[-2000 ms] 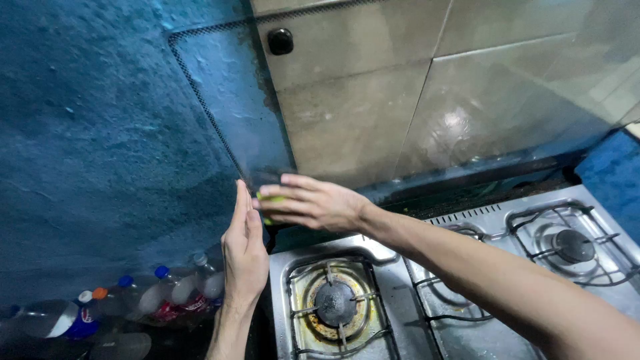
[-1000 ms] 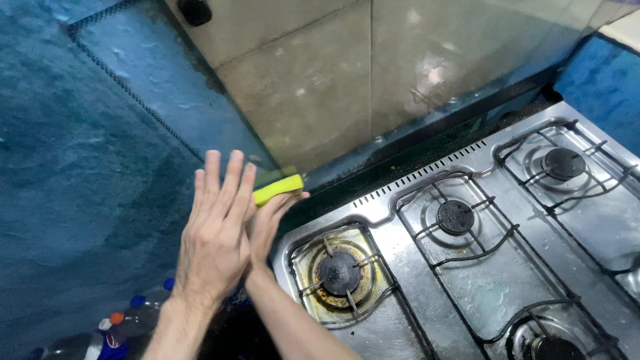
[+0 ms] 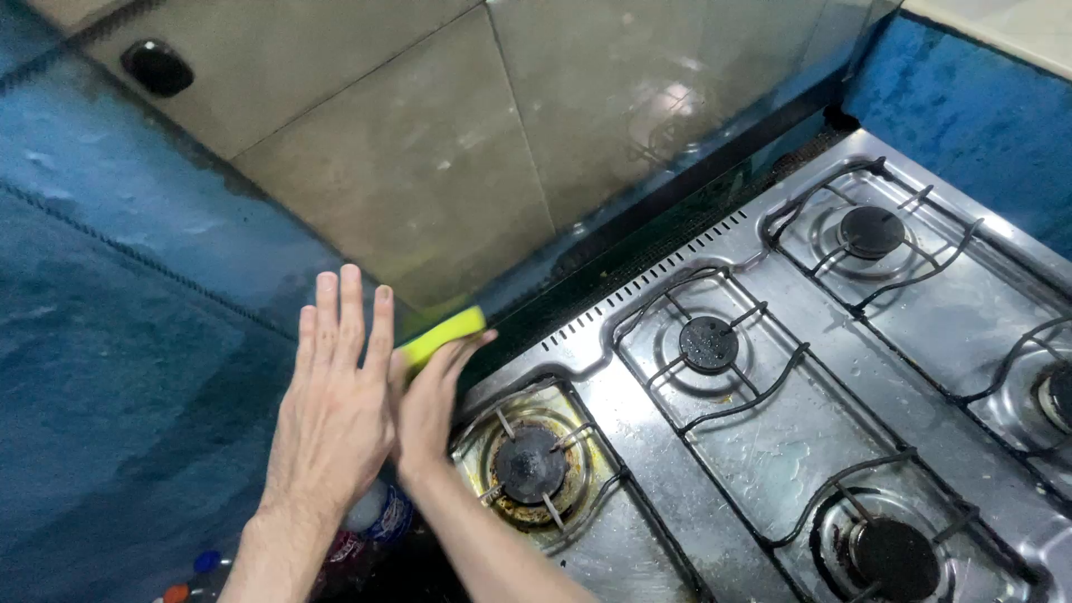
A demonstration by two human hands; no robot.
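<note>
My right hand (image 3: 431,402) holds a yellow-green sponge (image 3: 444,335) against the lower part of the glass lid (image 3: 419,243) behind the stove, through which beige wall tiles show. My left hand (image 3: 339,402), its back to the camera and fingers pointing up, lies just left of the right one at the lid's left edge. The fingers are nearly straight and a little apart, with nothing seen in them; its palm is hidden. Below and right of the hands is a steel gas stove top (image 3: 787,410) with black wire grates and several burners. Brown residue rings the nearest burner (image 3: 532,461).
Plastic bottles (image 3: 209,569) with blue and orange caps stand low at the left, partly behind my left forearm. A blue wall (image 3: 126,377) fills the left side. At the upper right is a pale countertop (image 3: 997,29) over a blue side. A black knob (image 3: 157,67) sits on the lid.
My right arm, earlier stretched across the stove from the right, now comes up from below beside the left. The sponge, mostly covered two seconds ago, shows clearly. The view has shifted toward the stove.
</note>
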